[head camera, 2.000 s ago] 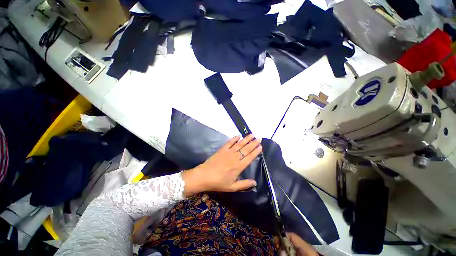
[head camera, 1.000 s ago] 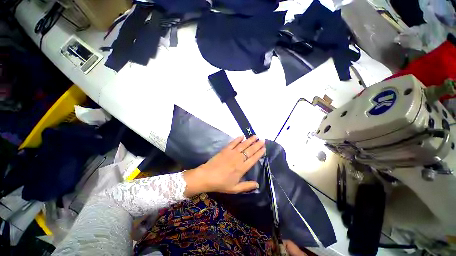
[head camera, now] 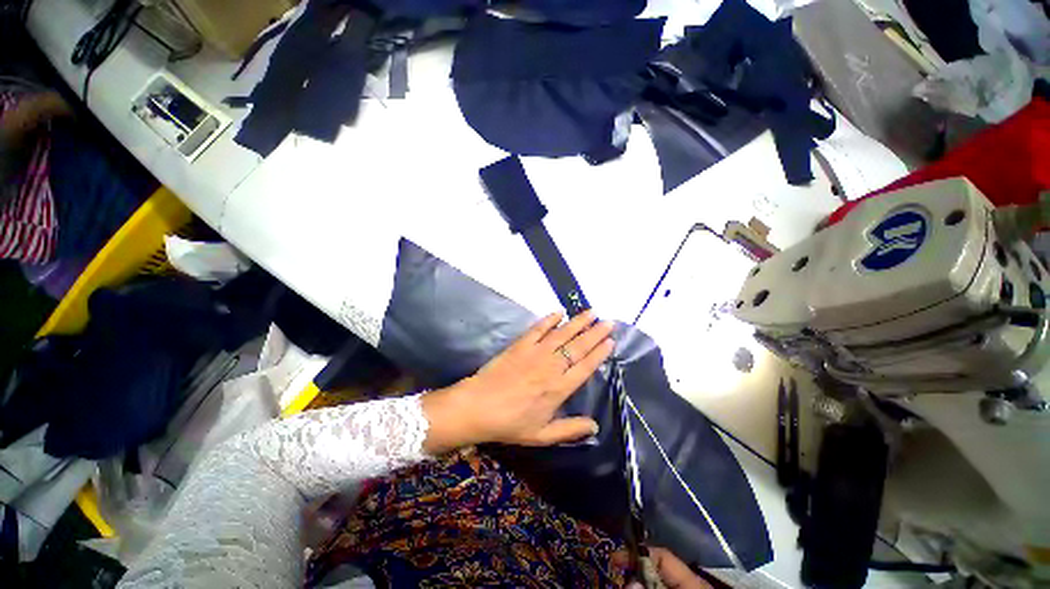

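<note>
A shiny dark grey-blue coated panel [head camera: 447, 308] lies over the table's front edge. My left hand [head camera: 530, 380] rests flat on it with the fingers together, pressing it down. A narrow dark strip [head camera: 553, 267] with a wider squared end runs from under my left fingertips up the table. My right hand [head camera: 668, 571], partly cut off by the bottom edge, holds long-bladed scissors [head camera: 630, 460]. The blades point away from me, over the panel just right of my left hand. A thin light line crosses the panel's right part [head camera: 714, 495].
The cream sewing machine head [head camera: 887, 265] stands at right, with a black phone [head camera: 846, 506] and slim snips [head camera: 788, 431] beside it. Navy panels [head camera: 553, 86] are piled at the back. A yellow basket [head camera: 109, 270] is below left. Another person's striped sleeve [head camera: 25, 190] shows at far left.
The view has shifted slightly. A striped sleeve now shows at the left. My left hand stays on the panel; the scissors have moved little and still lie over it.
</note>
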